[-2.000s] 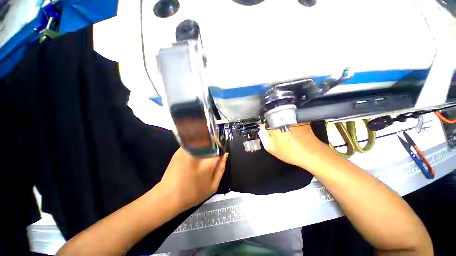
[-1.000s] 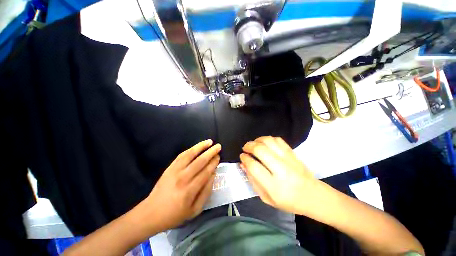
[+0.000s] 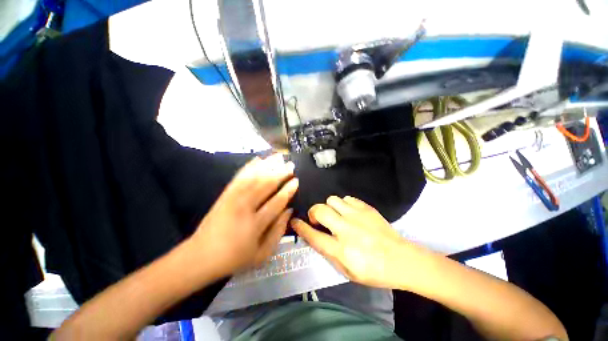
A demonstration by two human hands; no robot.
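The black garment (image 3: 127, 180) lies left of the needle, under the presser foot (image 3: 297, 141) and to its right. My left hand (image 3: 247, 210) rests on the cloth just in front of the foot, with its fingertips by the seam line. My right hand (image 3: 350, 236) is on the cloth's front edge, thumb and fingers at the cloth near my left fingertips. The fingers of both hands are on the black cloth; whether the right ones pinch it is hard to see. The white sewing machine head (image 3: 460, 50) with its blue stripe stands behind.
Scissors with yellow-gold loops (image 3: 450, 150) lie partly under the head, right of the cloth. Snips with red and blue handles (image 3: 535, 181) lie at the right. An orange-red loop (image 3: 575, 130) is at the far right. A ruler strip (image 3: 293, 261) runs along the front edge.
Since one second ago my left hand has moved forward to the presser foot. My right hand has shifted a little left along the front edge. The view has tilted slightly.
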